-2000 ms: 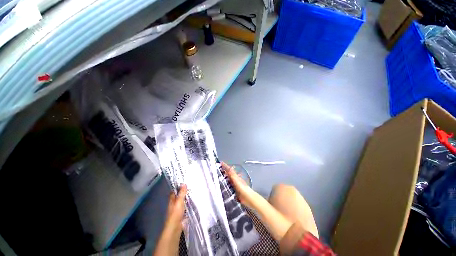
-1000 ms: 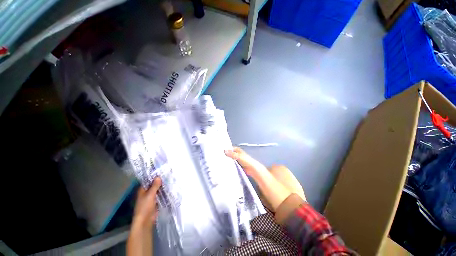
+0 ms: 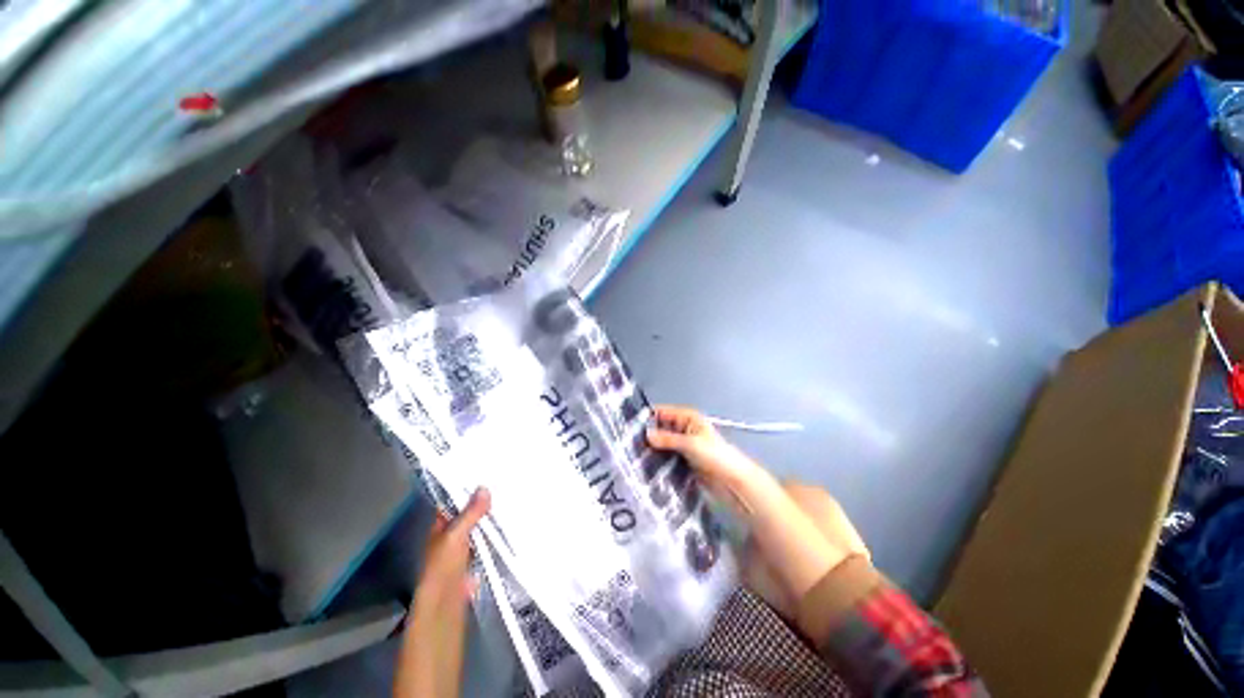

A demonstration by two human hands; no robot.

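A bundle of flat printed poly bags [image 3: 546, 464] with black lettering and code squares lies over my lap, its edges fanned apart at the lower left. My left hand [image 3: 448, 552] holds its left edge, thumb on top. My right hand [image 3: 709, 457] pinches its right edge between thumb and fingers. More printed bags [image 3: 443, 246] lie on the lower shelf, just beyond the bundle and partly hidden by it.
The lower shelf [image 3: 669, 123] holds a bottle with a gold cap [image 3: 564, 102]. A cardboard carton [image 3: 1071, 477] with dark blue garments stands at right. Blue crates [image 3: 928, 82] stand farther back. A white strip [image 3: 750, 426] lies on the grey floor. A table leg [image 3: 748, 116] stands beyond the shelf.
The bundle was narrow, then spread wider; now its top bag lies flatter with large lettering along the right side and layered edges at left. Both hands stay on it. The view has shifted.
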